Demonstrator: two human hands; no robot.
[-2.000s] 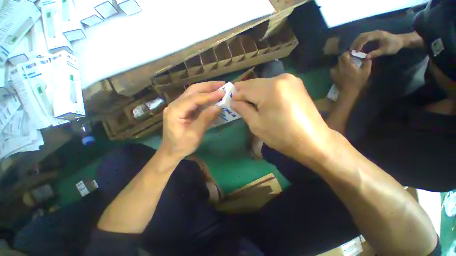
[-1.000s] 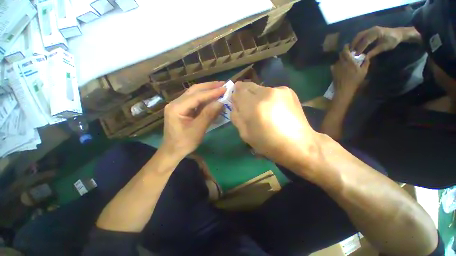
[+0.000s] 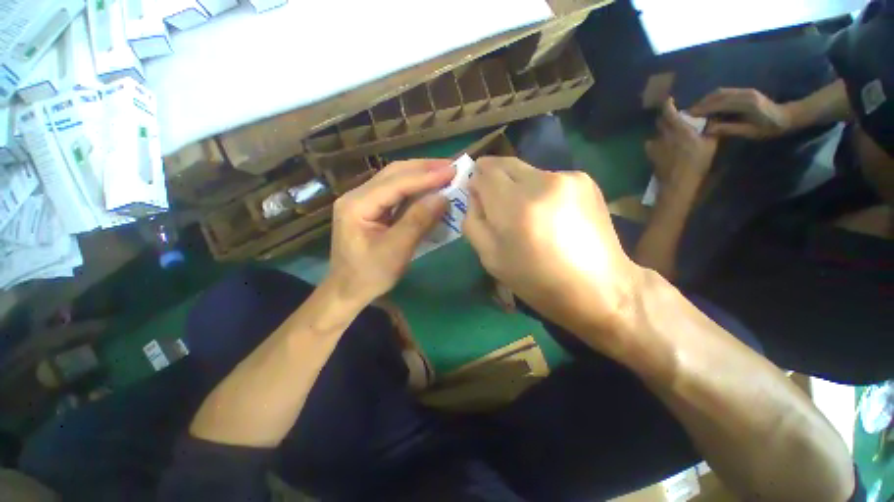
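Observation:
A small white folding carton with blue print (image 3: 457, 211) is held upright-tilted between both hands, above the green floor. My left hand (image 3: 387, 230) grips it from the left between thumb and fingers near its top end. My right hand (image 3: 539, 235) is at the same end from the right, its fingertips against the white end flap (image 3: 464, 167). The right fingers hide much of the carton, and its inside cannot be seen.
Cartons and leaflets (image 3: 83, 147) heap on the white-covered table (image 3: 323, 59) at left. A brown divider tray (image 3: 441, 103) and a parts tray (image 3: 230, 230) with shiny pieces lie by its edge. Another person's hands (image 3: 686, 147) work at right. Flat cardboard (image 3: 490, 373) lies below.
Both hands have shifted slightly right with the carton, and more blue print shows beside the right fingers. The other person's hands have moved a little. The whole view has shifted slightly.

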